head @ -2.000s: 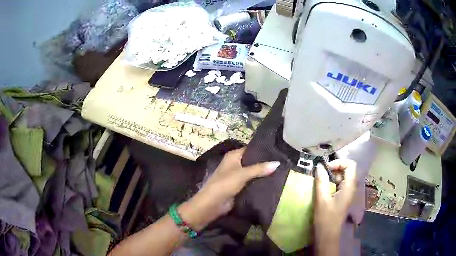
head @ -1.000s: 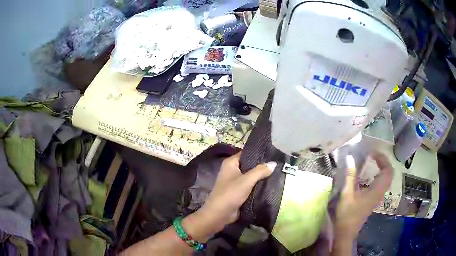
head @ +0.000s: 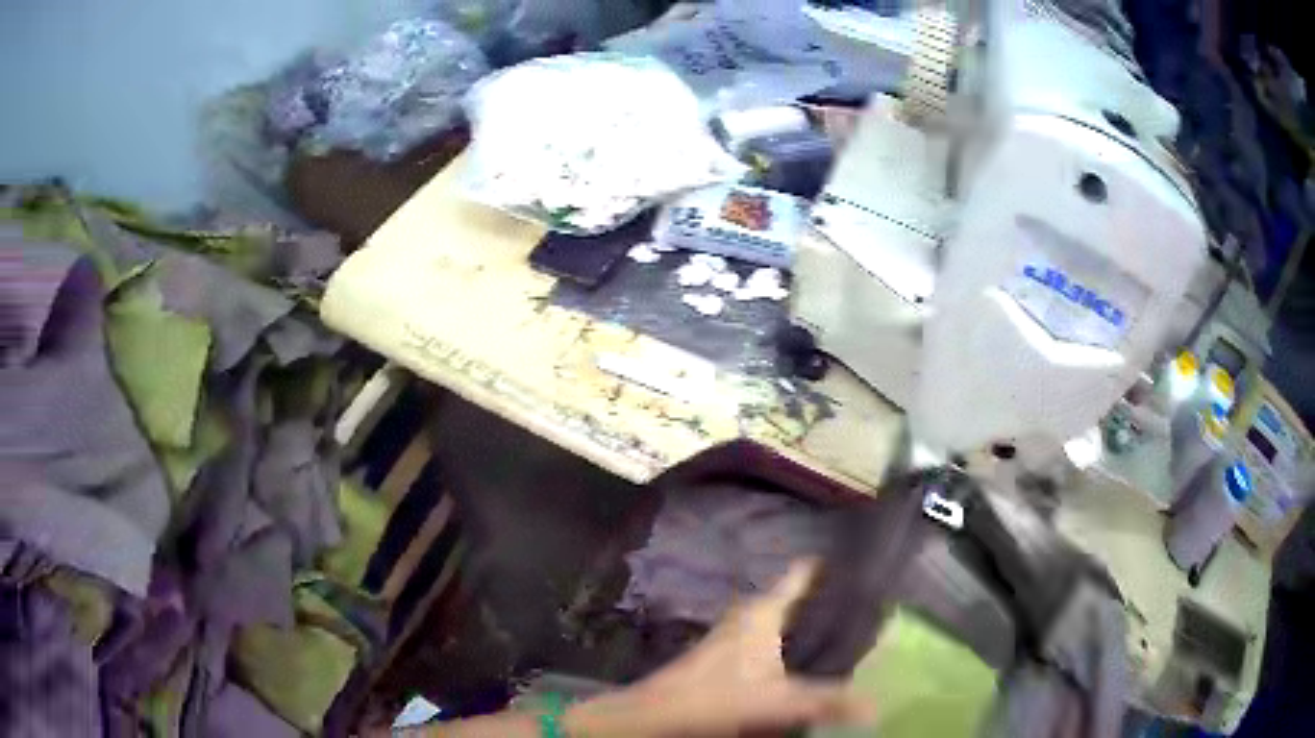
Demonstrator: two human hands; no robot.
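A grey-brown garment [head: 851, 577] lies under the sewing machine head [head: 1067, 289], bunched below it. Its lime-green panel [head: 930, 678] shows at the bottom, right of my left hand. A small metal clamp [head: 943, 508] sits on the dark cloth below the head. My left hand [head: 750, 663] is blurred, at the garment's left side beside the green panel, with thumb and fingers spread; whether it grips cloth cannot be told. My right hand is not in view.
A heap of grey and green pieces [head: 274, 433] lies at left. On the cream table [head: 418, 296] are a bag of white pieces [head: 577, 144], several loose white pieces [head: 707, 274], a dark flat case [head: 591, 252] and a printed packet [head: 733, 221]. Thread cones [head: 1209, 505] stand right.
The view has swung left, so the machine and table sit further right and lower. My right hand has left the picture. My left hand has moved lower on the garment. The green panel has shifted down.
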